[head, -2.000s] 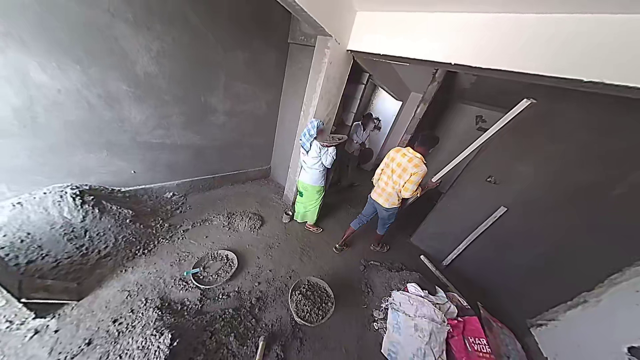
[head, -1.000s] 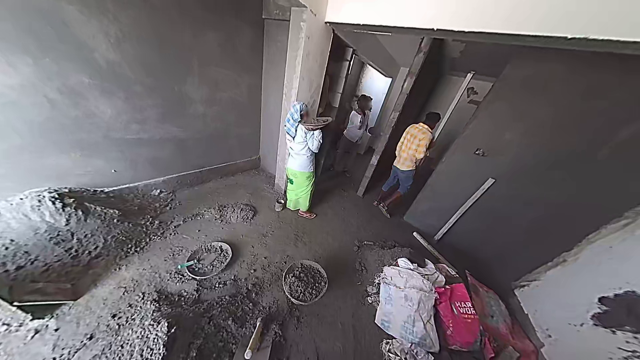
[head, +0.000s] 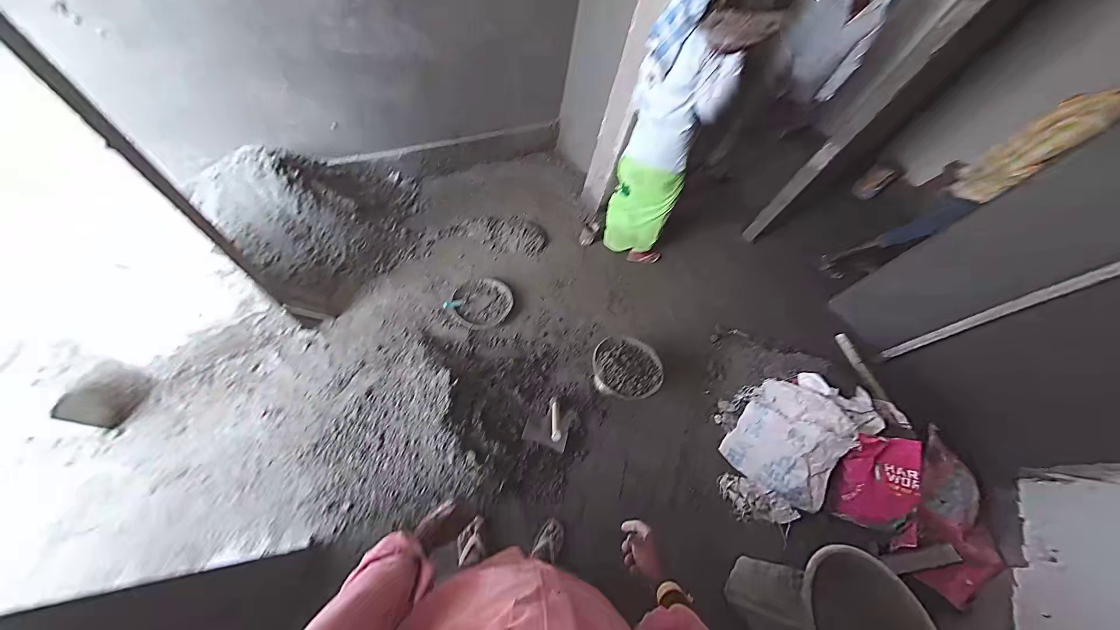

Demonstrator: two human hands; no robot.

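My left hand (head: pixel 444 522) hangs low in front of me, beside my sandalled feet; it is blurred and its fingers are unclear. My right hand (head: pixel 641 549), with bangles at the wrist, is held low with its fingers curled; no object shows in it. Ahead of my feet a hoe-like tool with a pale handle (head: pixel 556 420) and a flat metal blade lies on the mortar-strewn floor. Beyond it are a round pan of mortar (head: pixel 628 368) and a second pan (head: pixel 483 304) with a green-handled tool at its rim.
A mortar heap (head: pixel 367 429) spreads at left; another pile (head: pixel 289 210) is by the wall. White sacks (head: pixel 787 442), a pink bag (head: pixel 879 479) and a round container (head: pixel 862 591) are at right. A person in a green skirt (head: pixel 645 201) stands by the pillar; others are beyond.
The view has tipped down, so both my hands and feet now show. The person in the yellow checked shirt has moved farther behind the dark partition at right.
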